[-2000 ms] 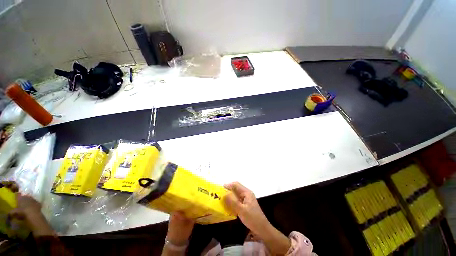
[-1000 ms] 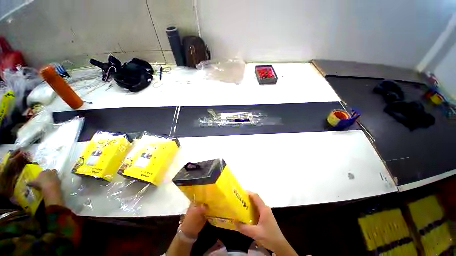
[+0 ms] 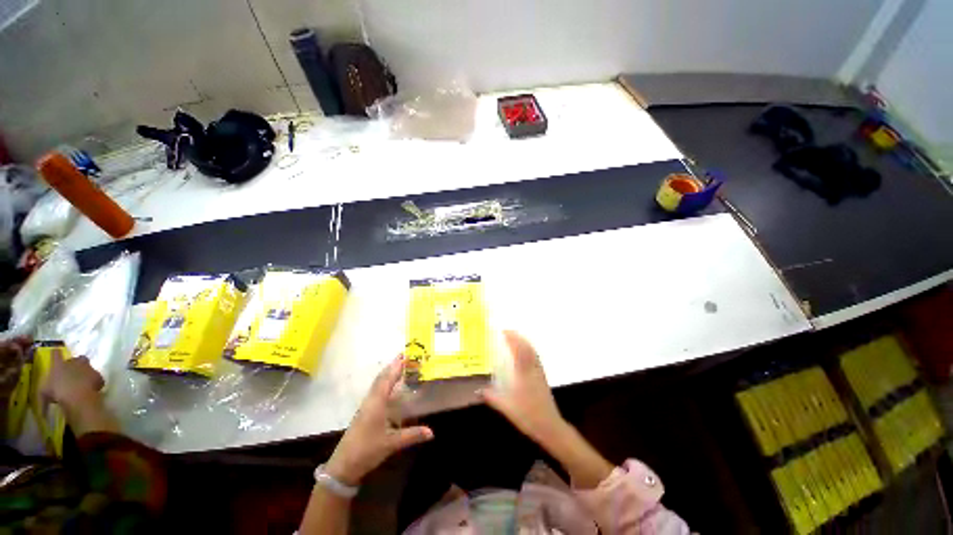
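Note:
A yellow product box with a black top (image 3: 449,326) lies face up in clear film on the bench (image 3: 617,303) in front of me. A film flap shows at its near end. My left hand (image 3: 378,426) is at its near left corner, fingers apart and thumb spread away from it. My right hand (image 3: 526,389) is around its near right corner, with the thumb by the near edge; whether it grips box or film is unclear. Two bagged yellow boxes, one farther left (image 3: 188,326) and one nearer (image 3: 287,321), lie to the left with loose film around them.
A co-worker's hand (image 3: 75,385) is on a yellow box at far left. A tape dispenser (image 3: 684,194) and small tray with red bits (image 3: 521,115) are on the bench. An orange cylinder (image 3: 86,194) and black lump (image 3: 232,146) are at back left. Filled cartons (image 3: 810,444) stand lower right.
The box was tilted up in both my hands; now it lies face up on the bench, farther forward. My left hand has opened out from it. The camera view has shifted.

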